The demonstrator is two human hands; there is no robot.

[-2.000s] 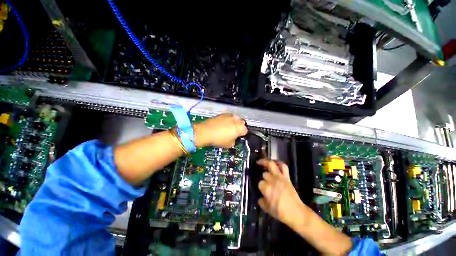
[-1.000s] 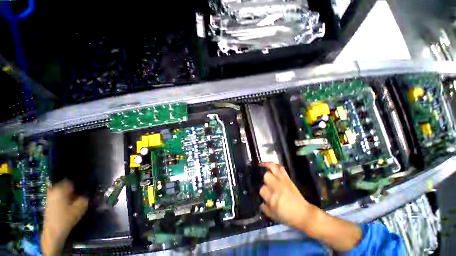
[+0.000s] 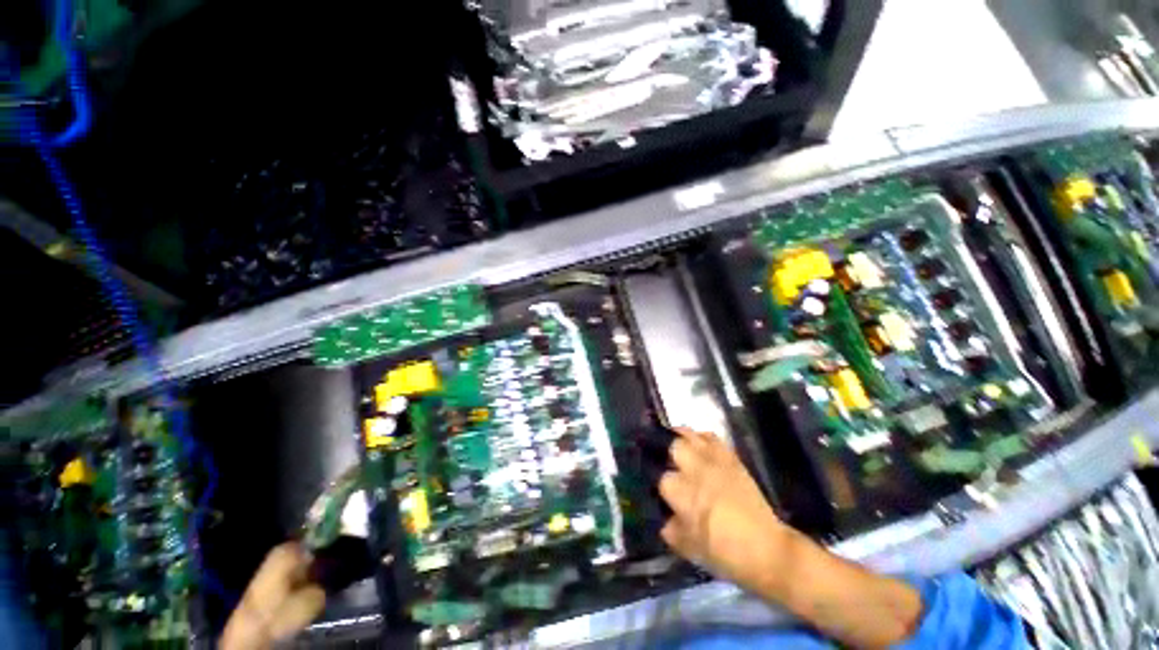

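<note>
A green circuit board [image 3: 489, 444] with yellow blocks and a white strip along its right side lies in a black carrier [image 3: 642, 495]. A narrow green strip [image 3: 400, 324] runs along its far edge. My right hand [image 3: 718, 508] has curled fingers at the carrier's right side; the fingertips look dark, and whether they grip anything is hidden. My left hand [image 3: 277, 599] is low at the left, blurred and partly cut off by the bottom edge. A dark patch lies at its fingertips, a finger covering or a part; I cannot tell which.
More boards in carriers stand on the line, one to the right [image 3: 890, 330], one at the far right [image 3: 1112, 241] and one at the left [image 3: 108, 521]. Behind the silver rail [image 3: 610, 222] are dark bins and heaped silver strips [image 3: 623, 76]. A blue coiled cord [image 3: 108, 279] hangs at the left.
My left hand has left the board's far right corner and come down to its lower left, moving slightly right over the last second. My right hand stays beside the carrier. The view has turned.
</note>
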